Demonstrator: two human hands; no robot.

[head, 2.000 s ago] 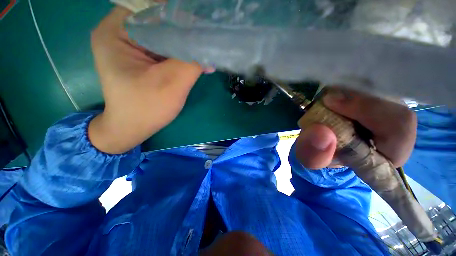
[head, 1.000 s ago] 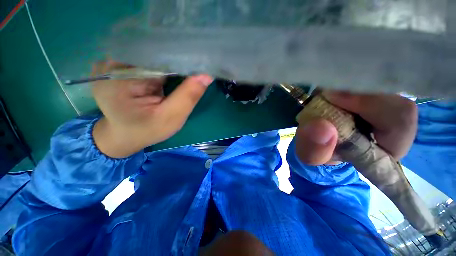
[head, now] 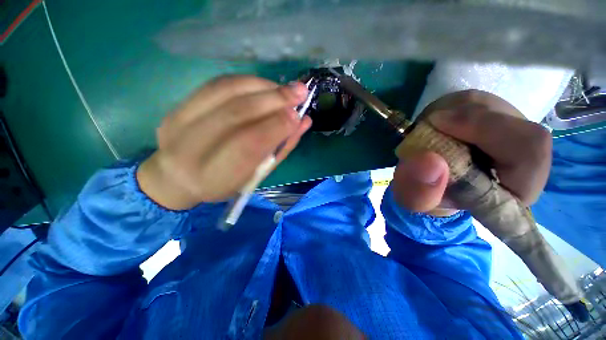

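Observation:
A round black workpiece point(head: 342, 114) with a shiny inside lies on the green mat, with a whitish ragged edge around it. My left hand point(head: 229, 136) is left of it and holds slim tweezers point(head: 260, 174), whose points reach the workpiece's upper left edge. My right hand point(head: 488, 149) is right of it and grips a soldering iron point(head: 508, 216) by its tape-wrapped handle. The iron's metal tip reaches the workpiece's top edge. Whether the tips touch it cannot be told.
A scuffed clear hood point(head: 385, 33) spans the top of the view above the hands. A white sheet point(head: 492, 86) lies behind my right hand. A silver-edged tray point(head: 581, 113) is at the right. The green mat point(head: 106, 73) has a white line and a red line at the left.
My left hand has moved right to the workpiece and turned, with the tweezers now pointing at it. The hood's edge sits higher in view, uncovering the workpiece and white sheet. My right hand has barely moved.

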